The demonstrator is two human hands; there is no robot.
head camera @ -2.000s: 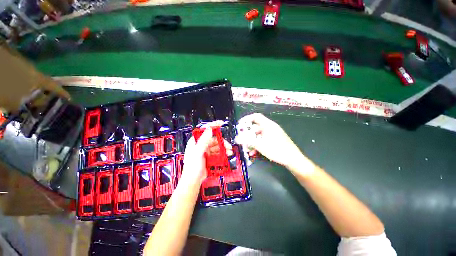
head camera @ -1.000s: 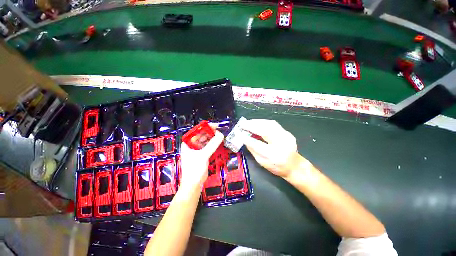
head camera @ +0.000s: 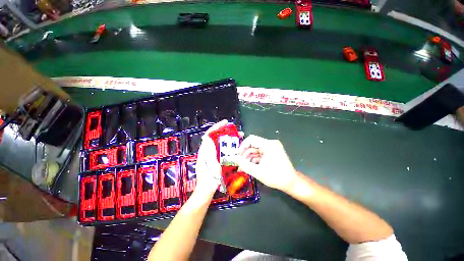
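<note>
My left hand (head camera: 207, 165) holds a red housing (head camera: 229, 130) above the right part of the black tray (head camera: 203, 104). A white plate with dark square spots (head camera: 229, 147) now lies in the housing. My right hand (head camera: 265, 160) is at the right edge of the plate, fingers curled and touching it; whether it grips anything is hidden. A blurred orange piece (head camera: 237, 184) shows just below the hands, over the tray. Red housings (head camera: 126, 192) fill much of the tray's front row, with a few more behind and at the left.
A green belt (head camera: 168, 62) carries partly assembled red units (head camera: 373, 68), orange pieces (head camera: 350, 54) and a dark object (head camera: 193, 19). A white strip with red lettering edges it. A black-ended arm (head camera: 430, 108) stands at the right. Cardboard (head camera: 25, 76) is at the left. Another person's hand shows at the right edge.
The white plate has moved from my right hand's grip into the housing, which has turned to face up. The orange piece has appeared below the hands. Items on the belt have moved right.
</note>
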